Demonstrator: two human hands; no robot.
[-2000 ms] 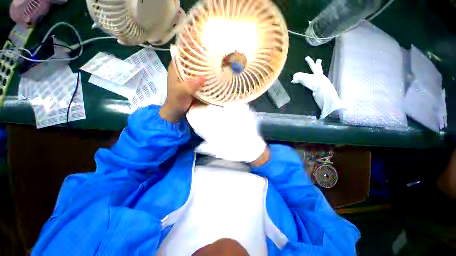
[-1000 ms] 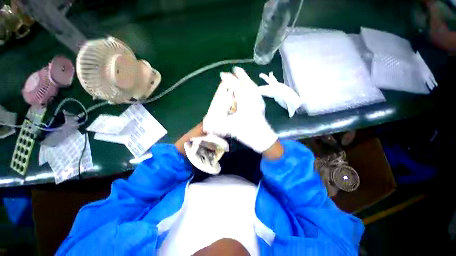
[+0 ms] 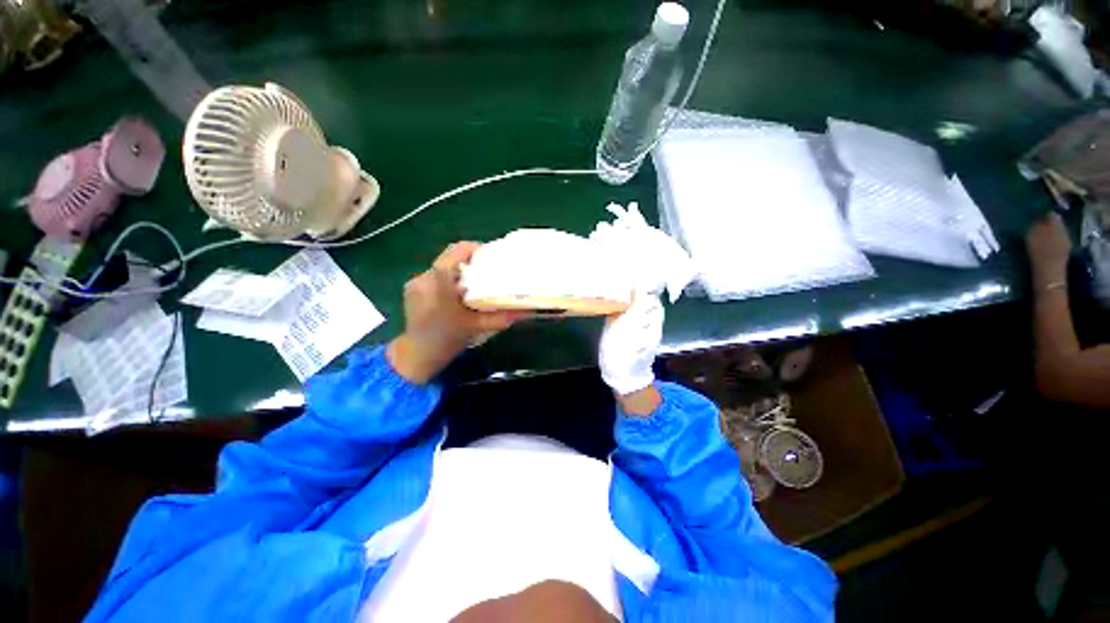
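A cream clip fan [image 3: 548, 270] is held between my two hands over the bench's front edge. It is washed out to white, with a tan lower rim, so its grille ribs cannot be made out. My bare left hand [image 3: 441, 312] grips its left end. My right hand [image 3: 634, 343], in a white glove, holds its right end. The fingers behind the fan are hidden. A loose white glove [image 3: 651, 252] lies just beyond my right hand and partly overlaps the fan's outline.
A cream fan [image 3: 268, 164], a pink fan [image 3: 91, 183] and label sheets [image 3: 319, 319] lie left. A clear bottle [image 3: 642, 97] and bubble bags [image 3: 767, 213] lie right. An open carton [image 3: 858, 420] holds fans below the bench. Another person's arm [image 3: 1061, 316] shows far right.
The fan has turned from face-up, through a base-towards-me pose, to nearly edge-on. My right hand has moved from over it to its right end.
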